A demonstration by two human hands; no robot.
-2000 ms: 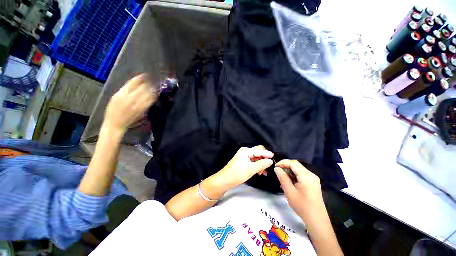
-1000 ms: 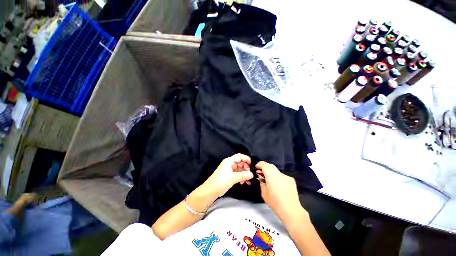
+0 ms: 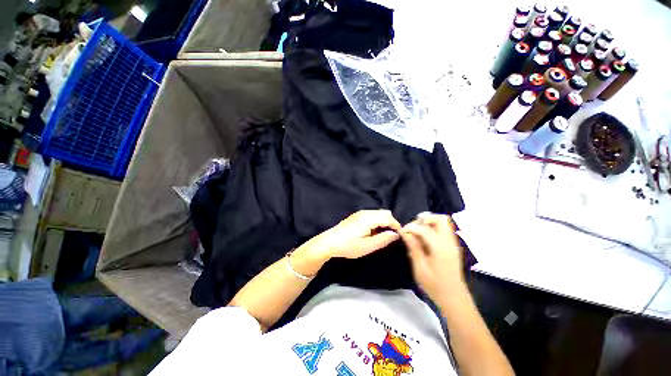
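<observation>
A large black garment (image 3: 338, 172) lies over the bin edge, the white table's edge and my lap. My left hand (image 3: 360, 233) has its fingertips pinched on the garment's near edge. My right hand (image 3: 434, 246) is slightly blurred, its fingertips meeting the left ones at the same spot. A needle or thread between the fingertips is too small to make out. A clear plastic bag (image 3: 382, 99) lies on the garment's far right side and the table.
A fabric-lined bin (image 3: 151, 191) stands left, holding crumpled plastic (image 3: 202, 180). Thread spools (image 3: 555, 73) and a round black dish (image 3: 605, 144) stand on the white table (image 3: 508, 246). A blue crate (image 3: 99, 103) is beyond the bin. A person's blue-clothed body (image 3: 33, 323) shows lower left.
The other person's hand has left the bin area and is out of view. My view has shifted right. My hands have come together at the fingertips.
</observation>
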